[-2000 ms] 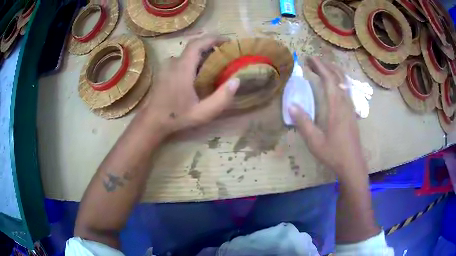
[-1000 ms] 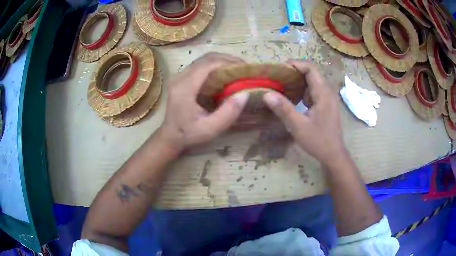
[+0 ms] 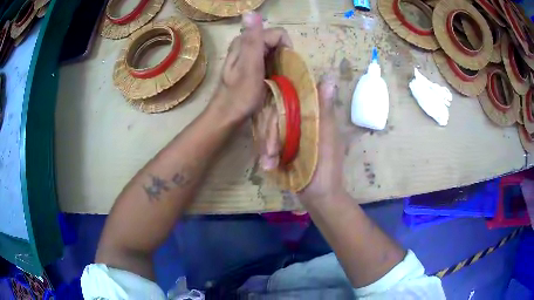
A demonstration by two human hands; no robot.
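Note:
A flanged ring (image 3: 307,111) with a tan ribbed brim and red band stands nearly on edge between my hands. My left hand (image 3: 249,73) is at its collar side, with fingers inside the opening and the thumb pointing up. My right hand (image 3: 329,146) lies along the back of the brim; its fingers are partly hidden and blurred. The white glue bottle (image 3: 370,101) with a blue tip lies on the cardboard table cover (image 3: 117,170), right of my right hand.
A crumpled white tissue (image 3: 430,98) lies right of the bottle. Similar rings (image 3: 155,55) are stacked at the left, and an overlapping heap (image 3: 464,35) fills the upper right. A green-edged surface (image 3: 36,129) is at far left. A light-blue tube (image 3: 362,4) lies at the top edge.
The ring has turned from facing me to nearly upright on edge, with my hands now on its two sides. The bottle, earlier beside my right hand and then covered, is fully visible.

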